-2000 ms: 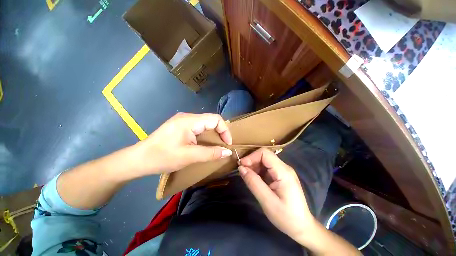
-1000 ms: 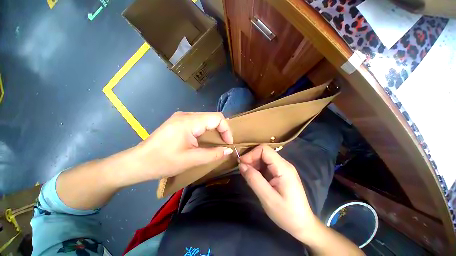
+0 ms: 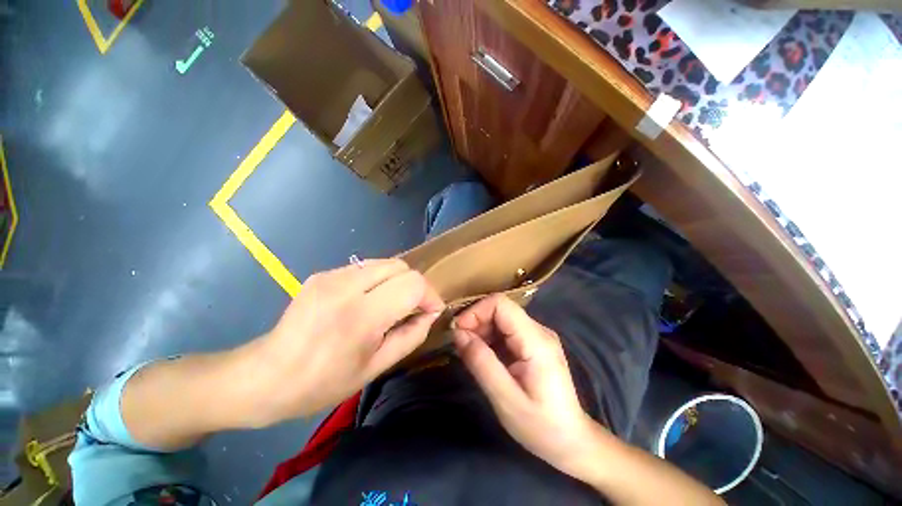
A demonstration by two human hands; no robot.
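Note:
A tan-brown handbag [image 3: 524, 242] lies on my lap with its mouth open, reaching to the desk edge. Small gold fittings [image 3: 521, 274] show near its front edge. My left hand [image 3: 346, 331] pinches the bag's edge between thumb and forefinger, its back covering the left part of the bag. My right hand [image 3: 514, 371] is just right of it, thumb and forefinger pinched together close to the same edge. Whatever is between the right fingertips is too small to make out. A small shiny item [image 3: 357, 261] shows above my left knuckles.
A reddish-wood desk [image 3: 692, 158] with a leopard-print cover [image 3: 618, 35] and white papers [image 3: 851, 138] stands at the right. An open cardboard box [image 3: 361, 153] stands on the floor ahead. A white-rimmed bin [image 3: 760, 445] is at the lower right by my knees.
My left hand has turned over, its back now more upward, and the thin needle-like item between the hands no longer shows. The bag and view have shifted slightly.

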